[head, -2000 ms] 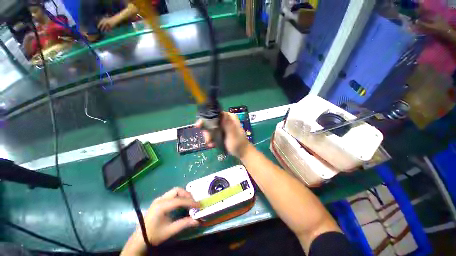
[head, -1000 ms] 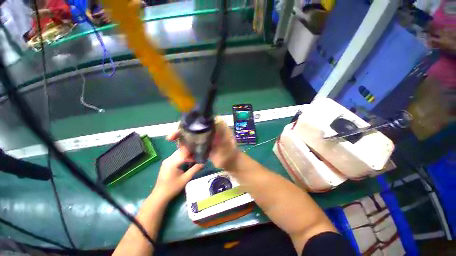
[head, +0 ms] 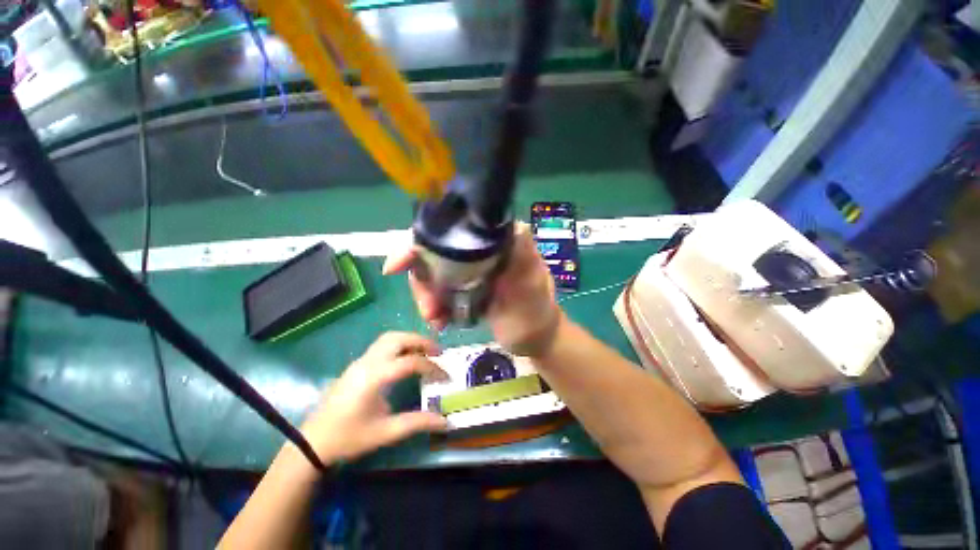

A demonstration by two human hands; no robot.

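Observation:
A white housing with a brown-orange lower edge and a dark round centre lies on the green bench. A yellow-green strip lies across its top face. My right hand is shut on the electric screwdriver, held upright above the housing's far edge; its tip is hidden. My left hand is open at the housing's left end, fingers apart; whether a fingertip touches it I cannot tell. An orange strap and a black cable run up from the screwdriver.
A black block on a green base lies at left. A lit smartphone lies behind my right hand. Stacked white housings stand at right, a blue crate of parts below them. A black cable crosses the left foreground.
My left hand has come away from beside the screwdriver to the housing's left end and opened. My right hand still holds the screwdriver. The camera view has shifted, and a grey sleeve shows at lower left.

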